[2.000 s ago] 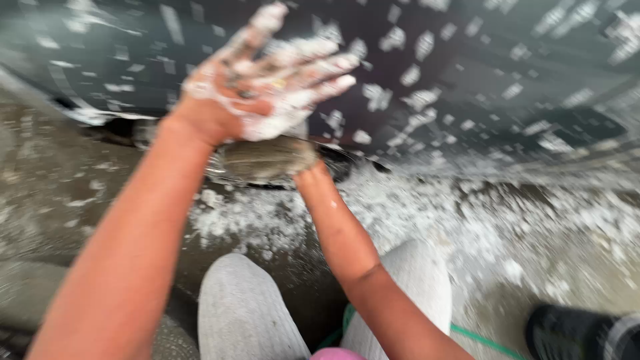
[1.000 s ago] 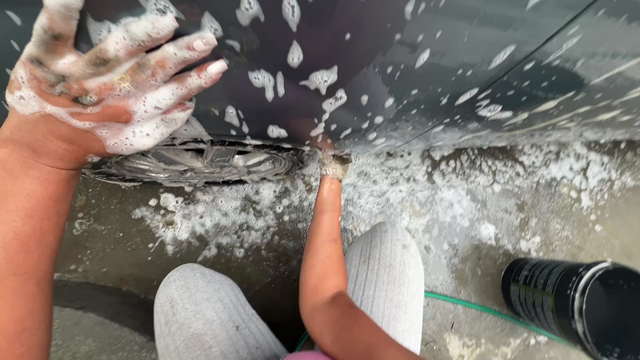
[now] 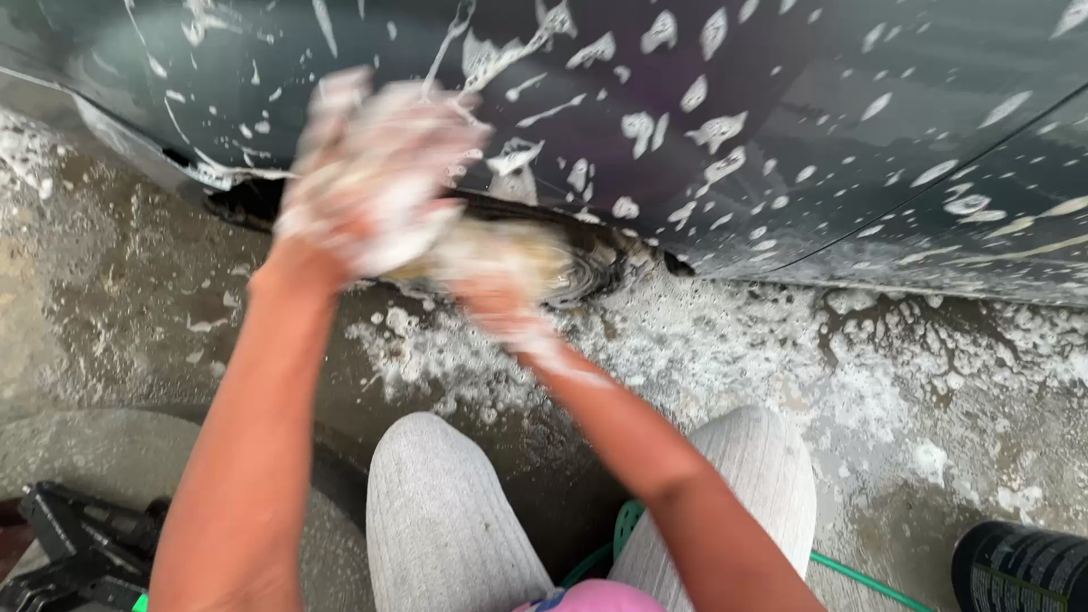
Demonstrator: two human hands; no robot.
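My left hand (image 3: 374,170), blurred and covered in white suds, is raised in front of the dark car body panel (image 3: 612,102) with its fingers apart and nothing seen in it. Just below and to its right, my right hand (image 3: 501,297) is at the wheel (image 3: 595,263) under the fender edge. A pale tan, sudsy thing, perhaps a wash mitt or sponge (image 3: 518,246), covers my right fingers; motion blur hides its exact shape. Patches of foam cling to the panel.
Foam lies over the wet concrete ground (image 3: 722,357) along the car. A black cylindrical container (image 3: 1020,561) stands at bottom right, near a green hose (image 3: 867,582). A black plastic object (image 3: 76,544) is at bottom left. My knees are close below my hands.
My left hand has moved right and down from the upper left, nearer the wheel. My right hand, at the wheel's right edge one second ago, is now farther left across it.
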